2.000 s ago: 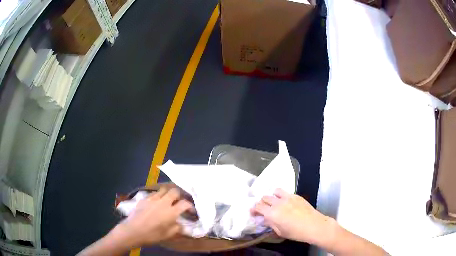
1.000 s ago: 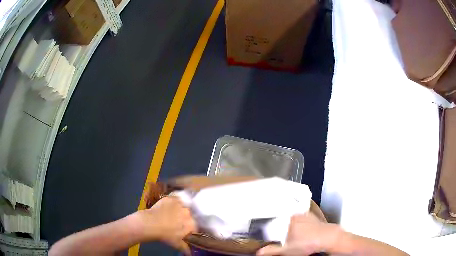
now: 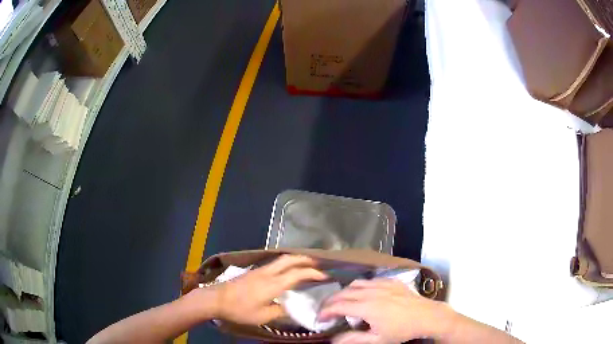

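A brown handbag (image 3: 363, 259) stands low in front of me with its wide mouth open upward. White tissue (image 3: 310, 304) lies crumpled inside the mouth. A metal ring shows at the bag's right end and a strip of zip teeth near its lower edge. My left hand (image 3: 252, 295) reaches over the left part of the mouth, fingers spread over the paper. My right hand (image 3: 376, 310) lies on the paper in the right part, its fingertips touching the tissue. Whether either hand pinches the paper is hidden.
A translucent bin or stool (image 3: 333, 222) stands behind the bag. A brown carton (image 3: 339, 47) with a red bottom edge stands farther ahead. The white-covered table (image 3: 497, 201) with brown bags (image 3: 561, 57) is at right. Grey shelving (image 3: 64, 201) with white stacks is at left.
The white tissue that stood up above the bag is now down inside its mouth. Both hands have moved inward over the opening, and the bag's rim shows more fully.
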